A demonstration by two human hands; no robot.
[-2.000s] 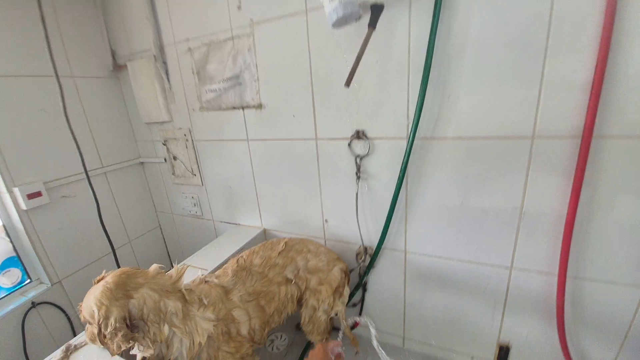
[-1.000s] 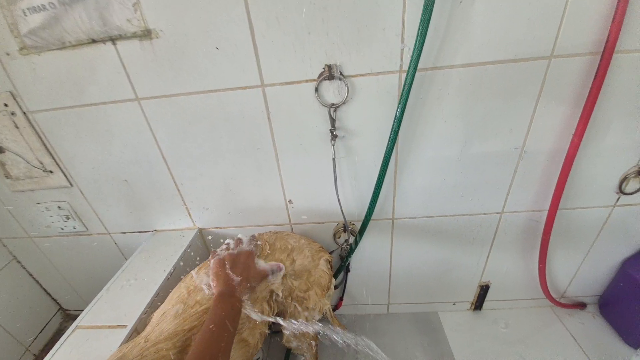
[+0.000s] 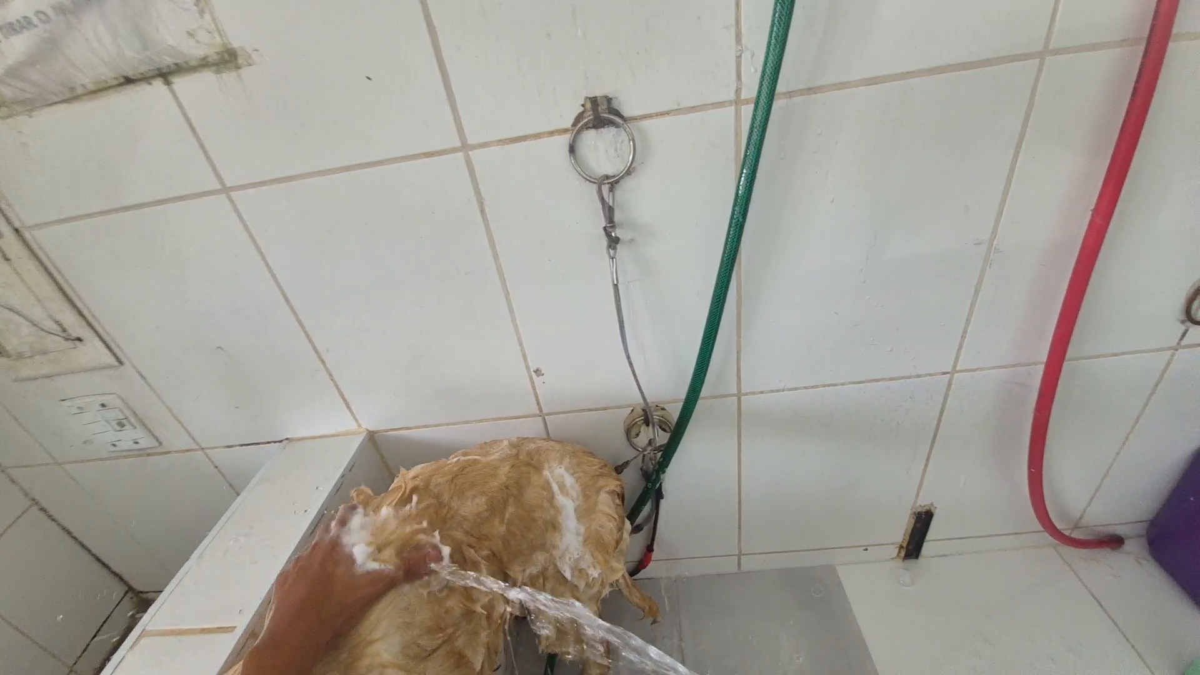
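Note:
A dog with wet golden fur (image 3: 506, 487) stands in the tiled tub at the bottom centre, its head out of frame. White suds lie on its back and side. My left hand (image 3: 380, 553) is pressed into the lathered fur, with a tuft between its thumb side and fingers; fur and foam hide whether it grips. A jet of water (image 3: 562, 614) crosses from the bottom edge to this hand. Its source is out of frame, and so is my right hand. Behind the rump, a thin tether (image 3: 623, 328) hangs from a metal wall ring (image 3: 601, 150).
A green hose (image 3: 736, 244) runs down the wall behind the dog. Farther right hangs a red hose (image 3: 1069, 309), near a purple container (image 3: 1179, 534). The tub's white tiled ledge (image 3: 253, 534) is at left, below a wall socket (image 3: 111, 422). A grey panel (image 3: 769, 619) lies right of the dog.
The view has swung down and right since two seconds ago. My left hand has moved from the top of the dog's back, one second ago, lower onto its side, with the water jet still reaching it.

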